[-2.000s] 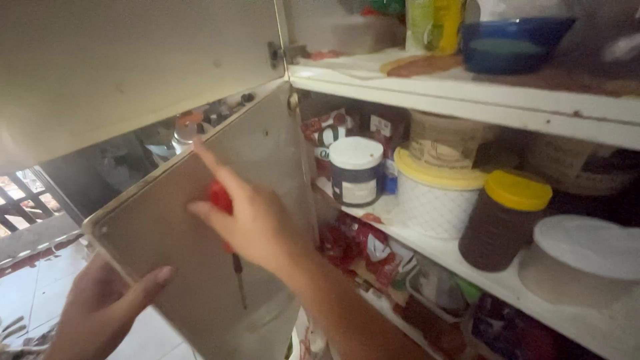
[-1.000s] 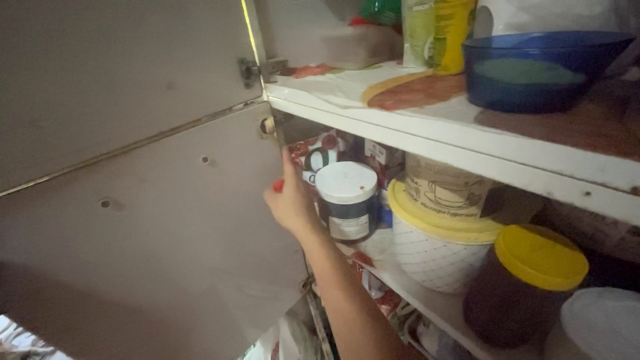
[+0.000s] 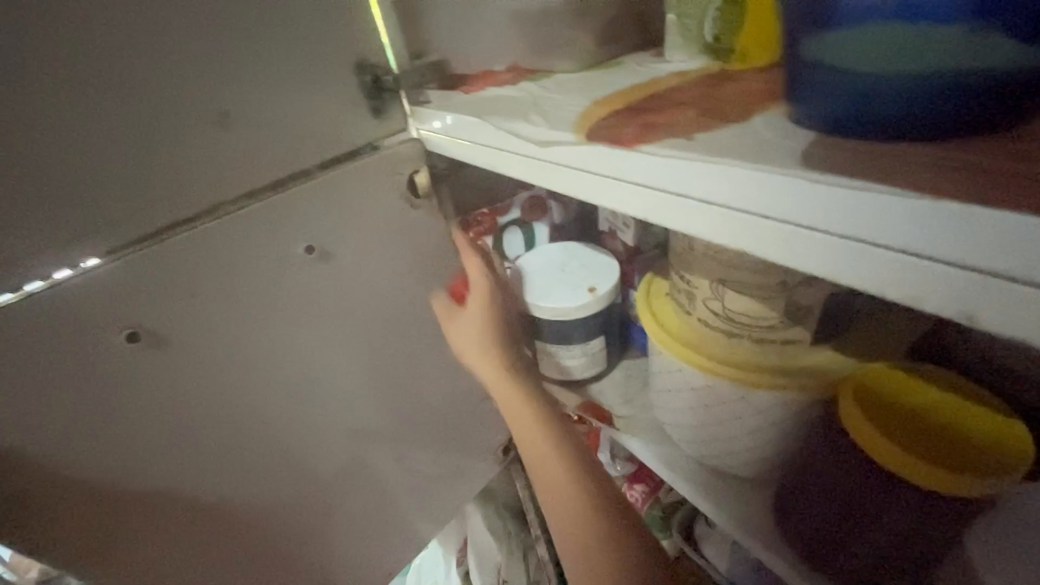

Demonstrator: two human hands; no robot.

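My right hand [image 3: 479, 321] is closed around a screwdriver's red handle [image 3: 459, 289], close to the inner edge of the lower cabinet door panel [image 3: 268, 390]. The index finger points up along the cabinet's side frame, below a round hole with a pale piece in it [image 3: 418, 183]. Most of the screwdriver is hidden by the hand. Above, a metal hinge [image 3: 378, 85] joins the upper door [image 3: 179, 106] to the cabinet. My left hand is out of view.
A white-lidded tub [image 3: 569, 280] stands just right of my hand. Beside it are a yellow-rimmed white bucket [image 3: 723, 406] and a dark jar with a yellow lid [image 3: 934, 426]. The upper shelf edge [image 3: 731, 236] runs above them, with a blue bowl [image 3: 902, 73] on top.
My right hand has moved from in front of the lower door panel to its hinge-side edge. My left hand, at the panel's outer edge two seconds ago, has left the view. The view is closer in.
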